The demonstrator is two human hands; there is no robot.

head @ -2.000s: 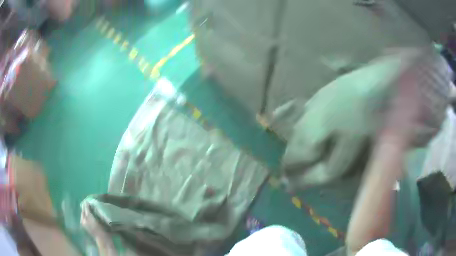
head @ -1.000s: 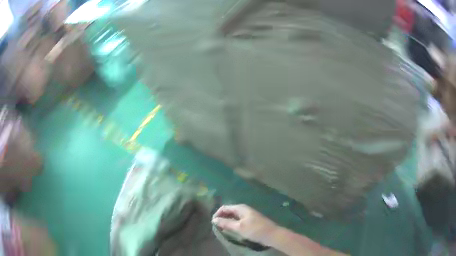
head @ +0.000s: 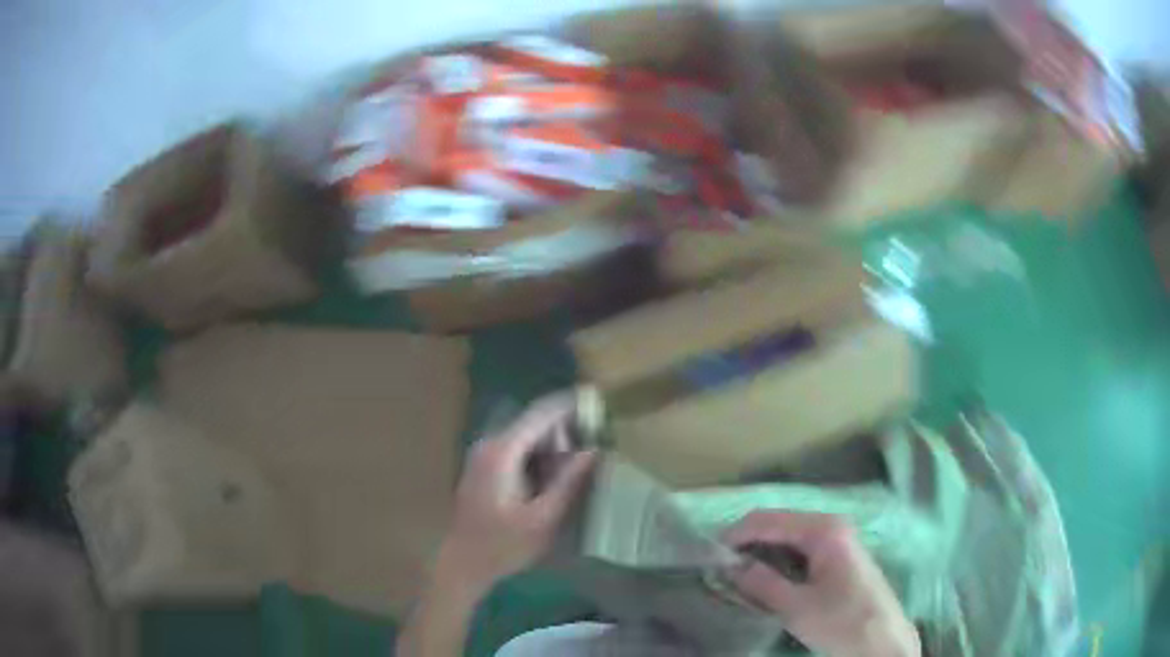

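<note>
An olive-green woven sack [head: 1007,526] lies limp at the lower right, and part of it is stretched between my hands. My left hand [head: 520,475] grips its edge at the lower centre. My right hand [head: 815,571] grips the edge a little to the right and lower. An open carton [head: 770,424] stands just beyond my hands, with something dark blue showing in it or on it. The picture is blurred, so folds and fingertips are unclear.
A flat cardboard sheet [head: 347,436] lies on the green floor at left, with a light brown cardboard piece [head: 167,507] beside it. Behind are an open carton [head: 212,238] and a heap of orange-and-white packs [head: 513,128]. Clear film [head: 898,289] lies right of the near carton.
The view has swung from the large olive bundles to the cartons and packs. Both hands now show, holding the sack; one second ago only one hand was visible at it.
</note>
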